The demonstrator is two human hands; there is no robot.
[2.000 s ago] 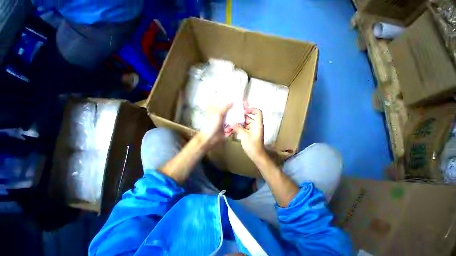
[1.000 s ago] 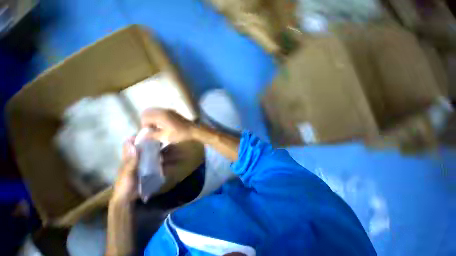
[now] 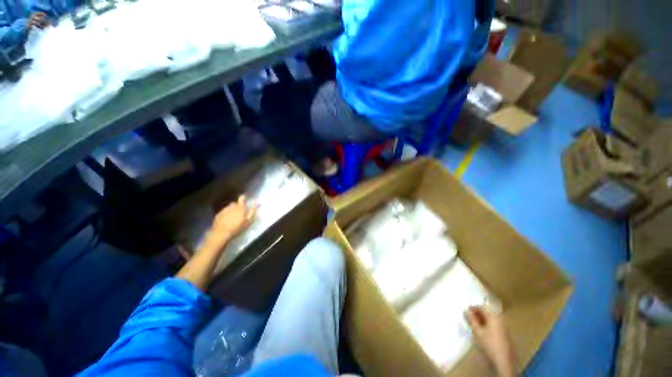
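The large open brown packing carton [image 3: 519, 276] stands in front of my knees, with white bagged goods [image 3: 413, 254] in rows inside. My right hand [image 3: 488, 333] is inside it over the near right part of the goods, fingers curled; whether it holds anything is not clear. The side carton [image 3: 247, 269] stands at my left with clear-white bags [image 3: 276, 193] in it. My left hand [image 3: 233, 219] reaches over its opening with the fingertips at the bags; whether it grips one is not clear.
A green-topped workbench [image 3: 147, 110] heaped with white bags [image 3: 147, 44] is at upper left. A person in blue [image 3: 405, 59] sits beyond the cartons on a blue and red stool. Brown cartons [image 3: 600, 177] stand at the right on the blue floor.
The view has swung left. My hands, together at a small pale item a second ago, are now apart: left at the side carton, right in the packing carton. The pale item is no longer distinguishable.
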